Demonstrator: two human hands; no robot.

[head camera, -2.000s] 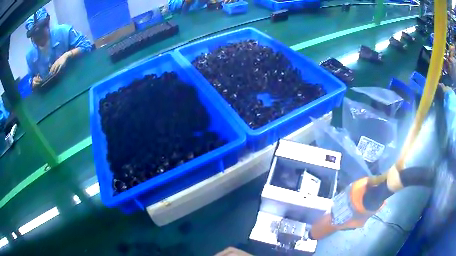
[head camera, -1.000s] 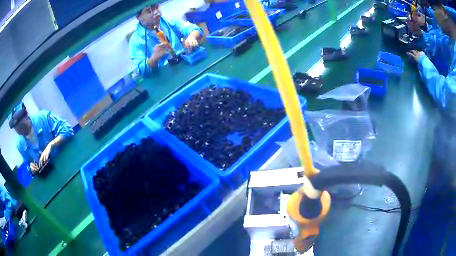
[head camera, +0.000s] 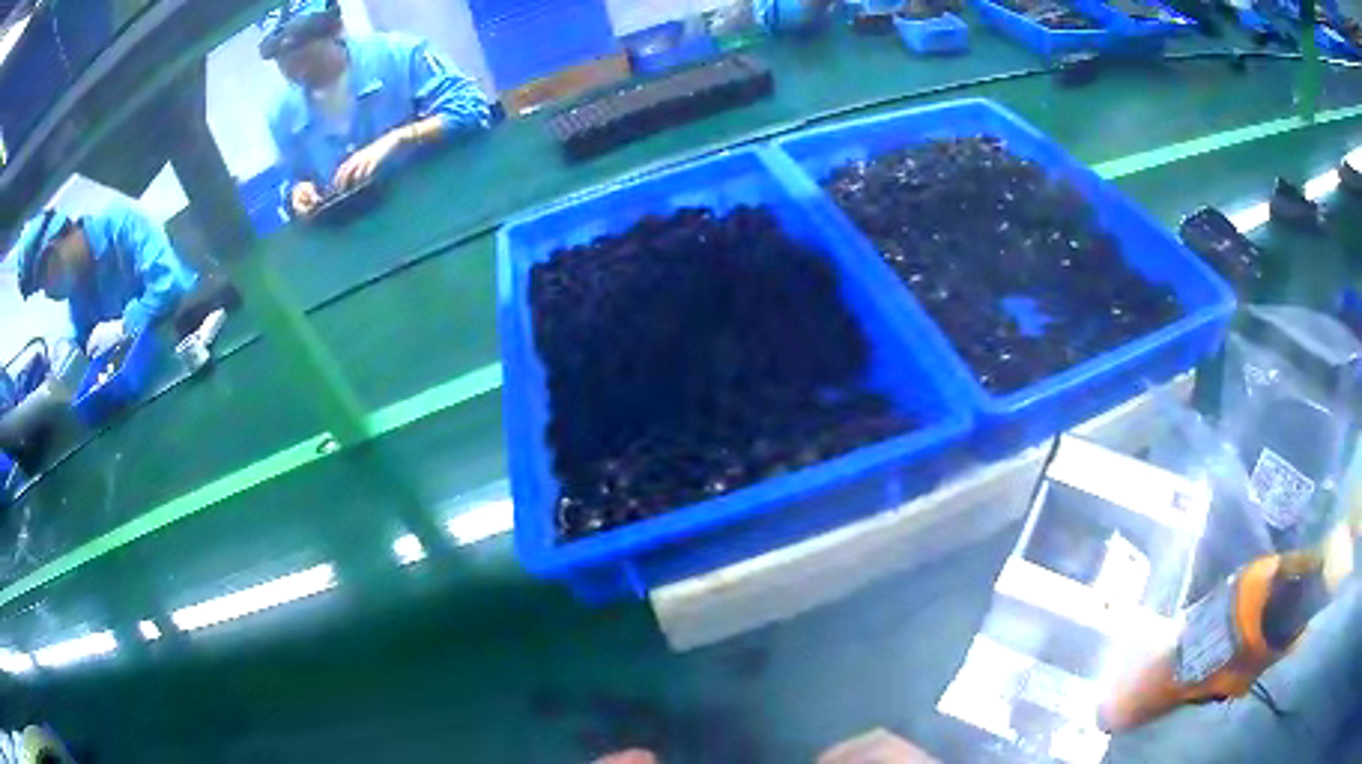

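Observation:
Two blue parts bins (head camera: 956, 426) stand side by side, full of small black parts. My left hand (head camera: 626, 757) shows only as a fingertip at the bottom edge. My right hand (head camera: 878, 748) is also cut off by the bottom edge, to its right. What either hand holds is hidden. The orange electric screwdriver (head camera: 1217, 639) is at the lower right, its tip at the white screw feeder (head camera: 1113, 478). Blurred dark parts (head camera: 642, 721) lie on the green bench just above my hands.
A white support block (head camera: 851, 560) lies under the bins' front. A clear plastic bag (head camera: 1285, 388) with a white label is behind the feeder. Two people in blue (head camera: 359, 105) work across the line. A green rail crosses at left. Black housings (head camera: 1222, 246) stand at far right.
The view has swung left and down, so bins, feeder and screwdriver appear further right than a second ago. Fingertips of both hands now show at the bottom edge.

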